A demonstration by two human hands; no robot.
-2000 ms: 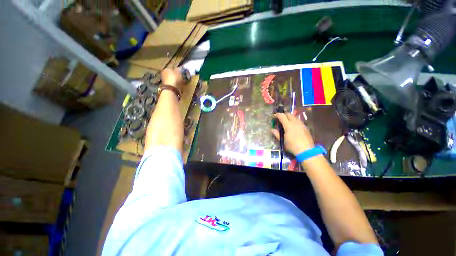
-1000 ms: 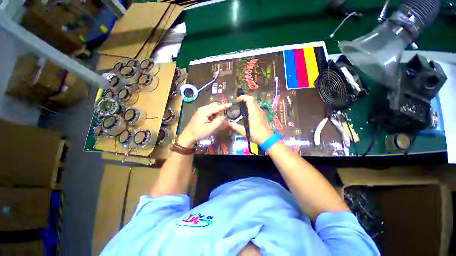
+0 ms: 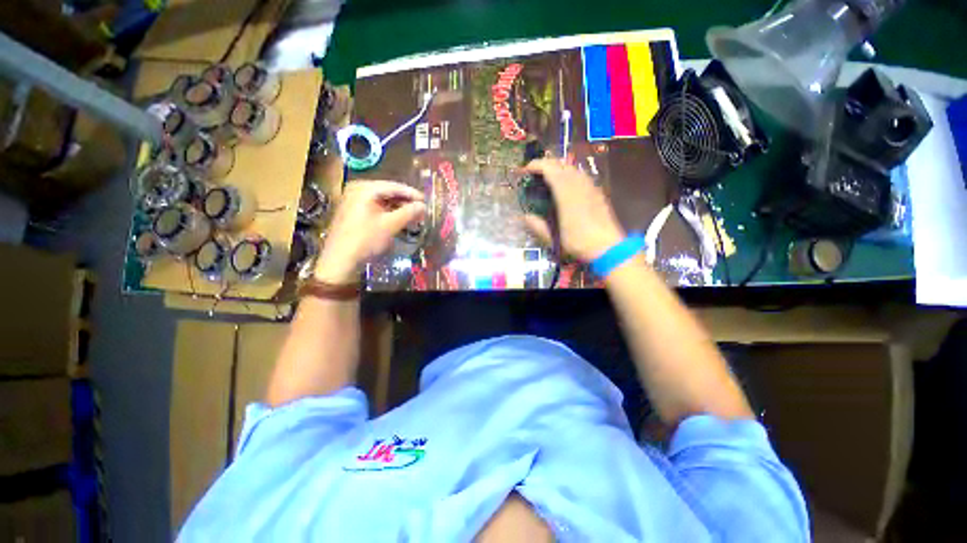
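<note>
My left hand (image 3: pixel 371 225) is over the left part of the dark printed sheet (image 3: pixel 482 212), its thumb and fingers close together. A small round component (image 3: pixel 411 231) shows beside its fingertips; I cannot tell whether the hand holds it. My right hand (image 3: pixel 573 212), with the blue wristband, is over the sheet's middle, its fingers curled around the black soldering iron (image 3: pixel 533 159), mostly hidden by the hand. Something green shows under its fingers. A white-green ring (image 3: pixel 361 146) with a white lead lies at the sheet's upper left.
Many round cylinders (image 3: pixel 178 226) stand on cardboard (image 3: pixel 281 196) at left. A black fan (image 3: pixel 691 138), pale-handled pliers (image 3: pixel 679 233), a clear funnel (image 3: pixel 779 48), a black boxy unit (image 3: pixel 843 191) and a small round tin (image 3: pixel 822 257) are at right. An open carton (image 3: pixel 838 403) is below the bench edge.
My left hand went from the cylinders to the sheet's middle with a round component, then back left, apart from my right hand. My right hand has shifted slightly right. The view has shifted too.
</note>
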